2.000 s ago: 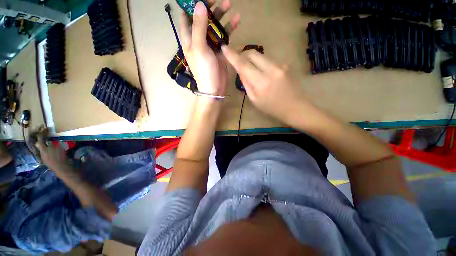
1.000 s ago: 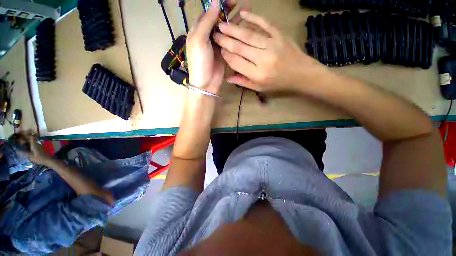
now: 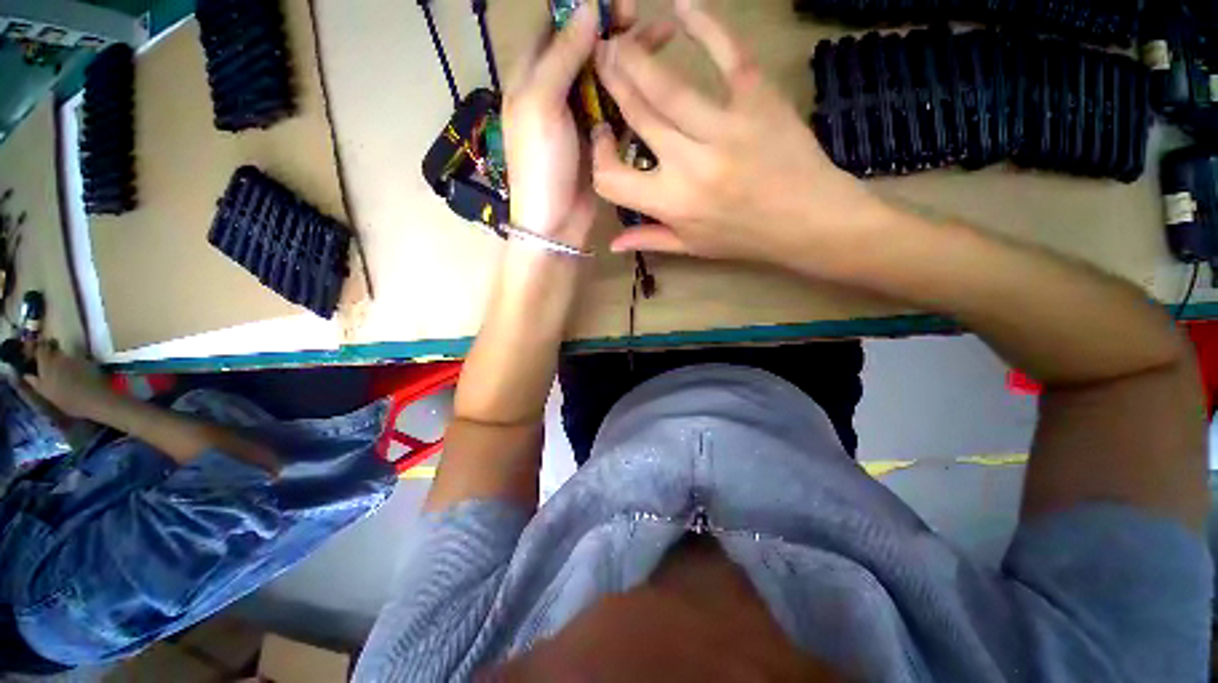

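Note:
My left hand (image 3: 550, 134) is bare, near the top middle, and holds an open wired unit (image 3: 588, 96) with black, yellow and a bit of green showing. My right hand (image 3: 715, 147) is over the unit from the right, its thumb and fingertips against it; the fingers hide much of the unit. Another open wired unit (image 3: 468, 158) with green board and thin wires lies just left of my left wrist. A thin black cable (image 3: 633, 300) hangs below my right hand towards the bench edge.
Rows of black ribbed covers (image 3: 982, 104) stand at the upper right; smaller rows (image 3: 281, 240) stand on cardboard at the left. Labelled black units (image 3: 1189, 207) lie at the far right. A co-worker's arm (image 3: 147, 420) is at the left. The green bench edge (image 3: 788, 330) runs below my hands.
My right hand has moved from below the unit up and over it, its elbow swinging out to the right. My left hand still holds the unit. The view has shifted slightly.

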